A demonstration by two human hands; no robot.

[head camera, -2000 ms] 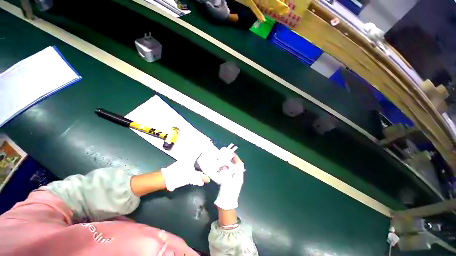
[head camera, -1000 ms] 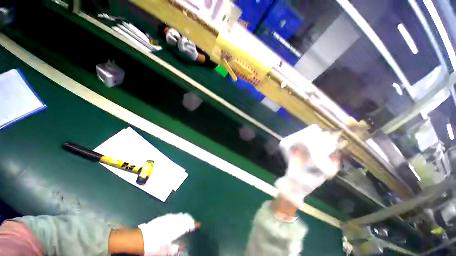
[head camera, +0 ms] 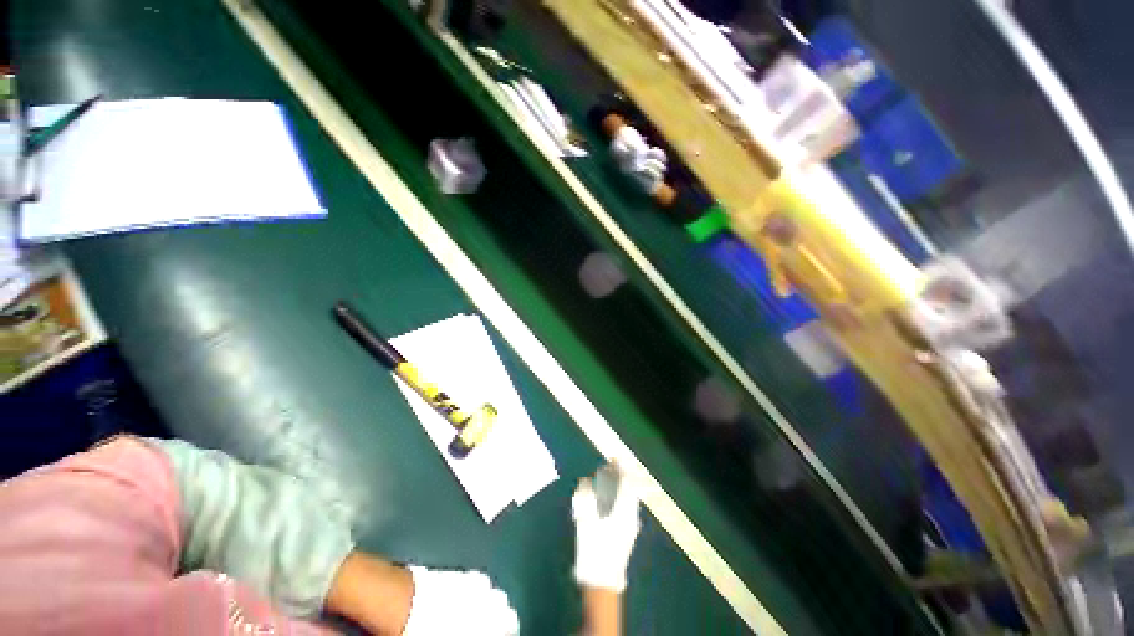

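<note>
My left hand (head camera: 460,605), in a white glove, is at the bottom edge, partly cut off; its fingers and anything in them cannot be made out. My right hand (head camera: 607,532), also gloved in white, is beside the cream edge line, right of the paper sheets. A small greyish patch shows between its fingertips; I cannot tell whether it is a held part. A hammer (head camera: 429,395) with a black grip and yellow shaft lies on the white paper sheets (head camera: 516,435). A pale plug-in unit (head camera: 456,165) is on the dark belt, with several blurred ones further along.
A clipboard (head camera: 174,168) with a white form and a pen lies at the upper left of the green bench. The cream edge line (head camera: 497,308) runs diagonally beside the belt. A yellowish shelf (head camera: 858,280) runs beyond it. Another person's gloved hand (head camera: 640,162) shows across the belt.
The view has turned and shifted. Both hands were together at a pale unit, then parted. My right hand rose towards the shelf and is now back low by the edge line.
</note>
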